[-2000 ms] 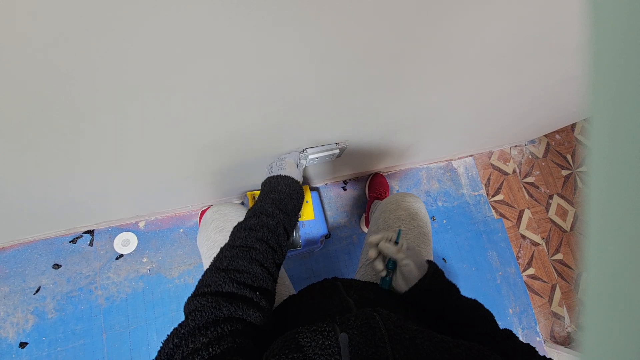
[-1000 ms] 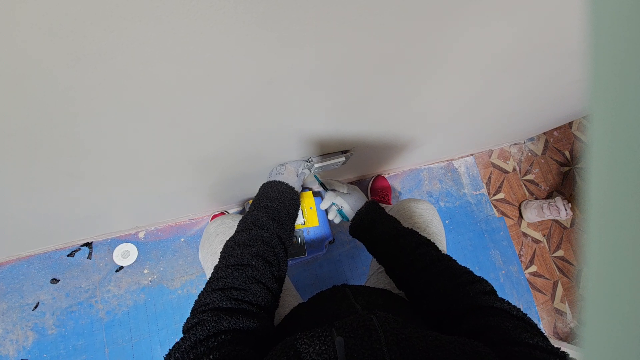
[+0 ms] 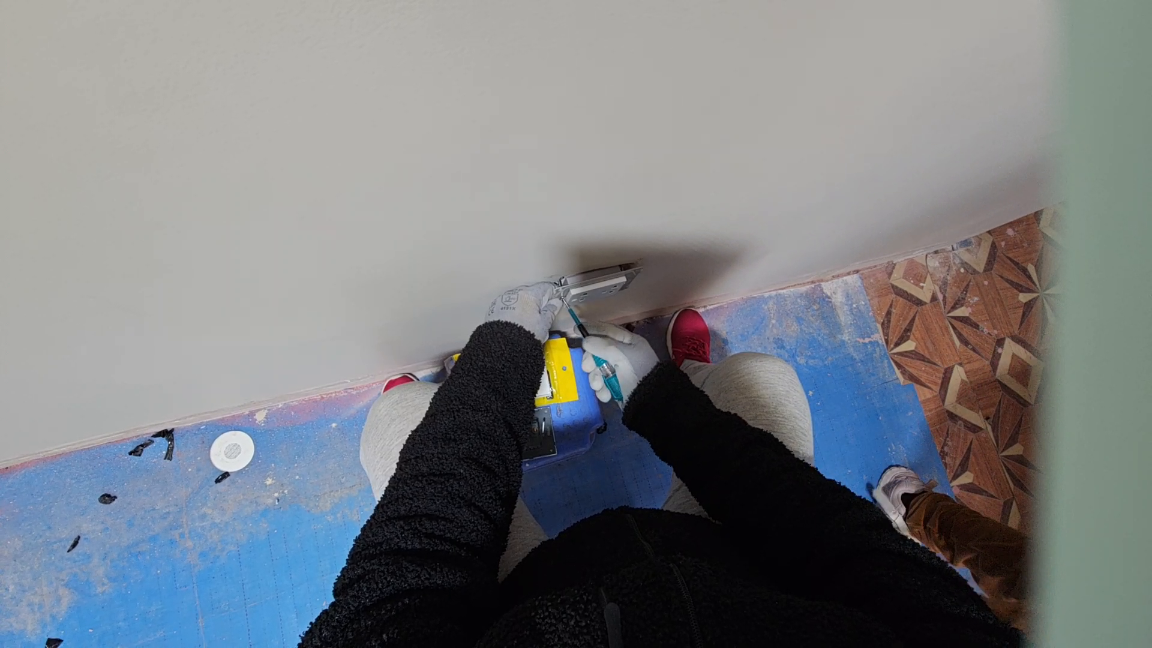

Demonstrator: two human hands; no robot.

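My left hand (image 3: pixel 526 306), in a pale work glove, is at the left end of a white wall outlet or switch unit (image 3: pixel 601 283) low on the wall; its fingers are partly hidden, so I cannot tell whether it grips the unit. My right hand (image 3: pixel 621 360), gloved in white, holds a screwdriver with a teal handle (image 3: pixel 608 380). The screwdriver's shaft points up and left to the unit's left end, beside my left fingers. Below both hands stands a blue toolbox or case (image 3: pixel 580 421) with a yellow card (image 3: pixel 562 371) on it.
The grey wall (image 3: pixel 360 180) rises in front. Blue floor covering (image 3: pixel 225 558) bears a white disc or tape roll (image 3: pixel 232 451) and black scraps (image 3: pixel 162 443). Patterned flooring (image 3: pixel 990 360) lies at right, where another person's shoe (image 3: pixel 895 497) stands. A green vertical edge (image 3: pixel 1102 324) borders the view.
My right hand with the screwdriver has moved from near my right knee up to the wall unit, beside my left hand. Another person's foot has come onto the floor covering's right edge.
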